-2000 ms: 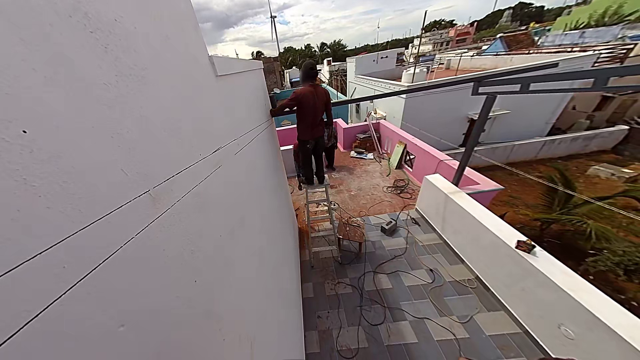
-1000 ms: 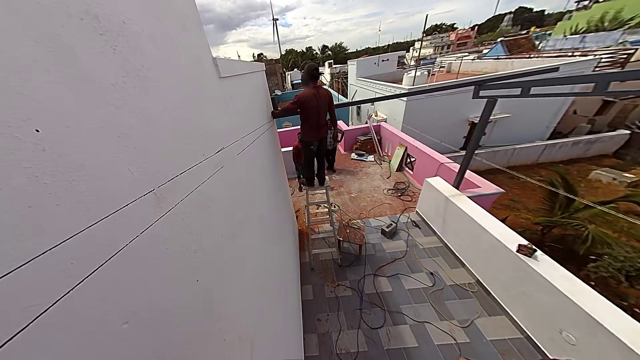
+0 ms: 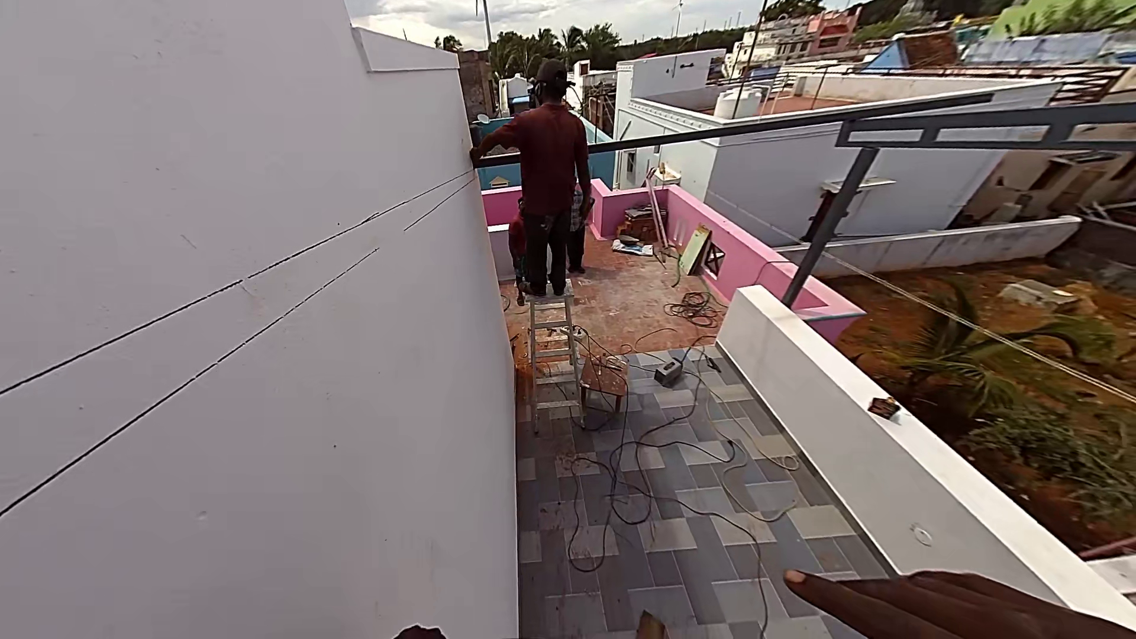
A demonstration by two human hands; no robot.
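My right hand [image 3: 941, 605] reaches in from the bottom right corner, fingers stretched out to the left, with nothing seen in it. It appears above the tiled floor and beside the white parapet [image 3: 887, 461]. At the bottom edge, a small dark rounded shape [image 3: 419, 632] against the white wall [image 3: 266, 479] may be part of my left hand; too little shows to tell. Two dark lines run along this wall. Between the hands, the tip of a brown object [image 3: 650, 626] shows; its kind is unclear.
A person [image 3: 552, 169] stands on a stepladder [image 3: 555, 355], one hand at a long dark metal beam [image 3: 710, 133]. Others are partly hidden beyond. Cables [image 3: 639, 444], a small stool [image 3: 605, 376] and a grey box-shaped device [image 3: 668, 372] are on the floor. A dark metal post [image 3: 830, 226] supports a frame.
My right hand has come into view at the bottom right. The dark shape and the brown tip at the bottom edge have also appeared. The person on the ladder stays in place.
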